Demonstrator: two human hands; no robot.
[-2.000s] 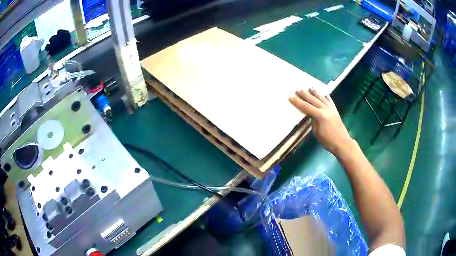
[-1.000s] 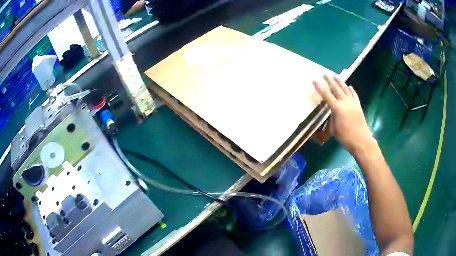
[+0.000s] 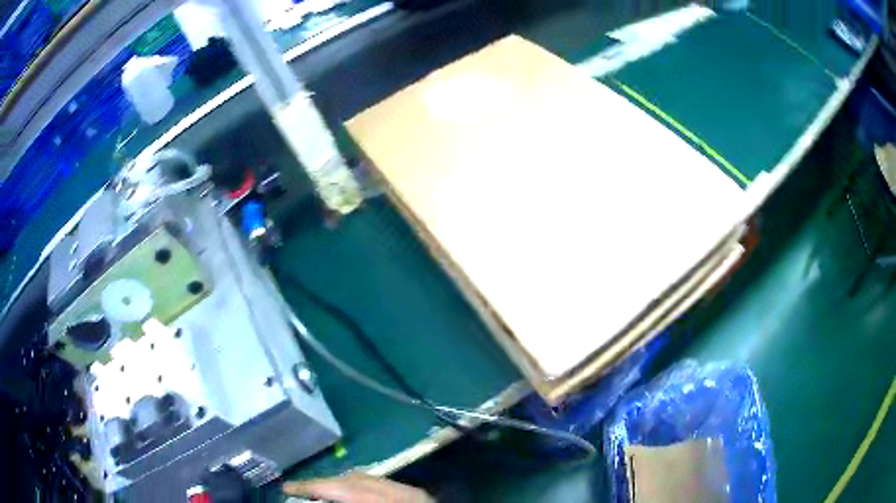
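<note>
A cardboard sheet (image 3: 550, 196) lies on top of a layered stack on the green bench, with its near corner at the bench's front edge. The silver fixture (image 3: 246, 339) stands at the left. Its raised nest blocks (image 3: 147, 368) face up. My right hand (image 3: 359, 488) is at the bottom edge, mostly cut off, with fingers pointing left beside the fixture's front. A blurred dark object (image 3: 234, 483) lies just beyond the fingertips, by a red knob (image 3: 198, 494); whether the hand touches it is unclear. My left hand is out of the picture.
A post (image 3: 319, 147) stands between fixture and stack. A black cable and a clear hose (image 3: 364, 378) cross the bench to its front edge. A blue-lined bin (image 3: 752, 442) holding cardboard is on the floor at the right. A dark pile (image 3: 39, 422) lies left of the fixture.
My right hand has left the stack's right corner and moved down and left to the fixture's front. The view has shifted, and the stack appears further right. The dark object now shows by the knob.
</note>
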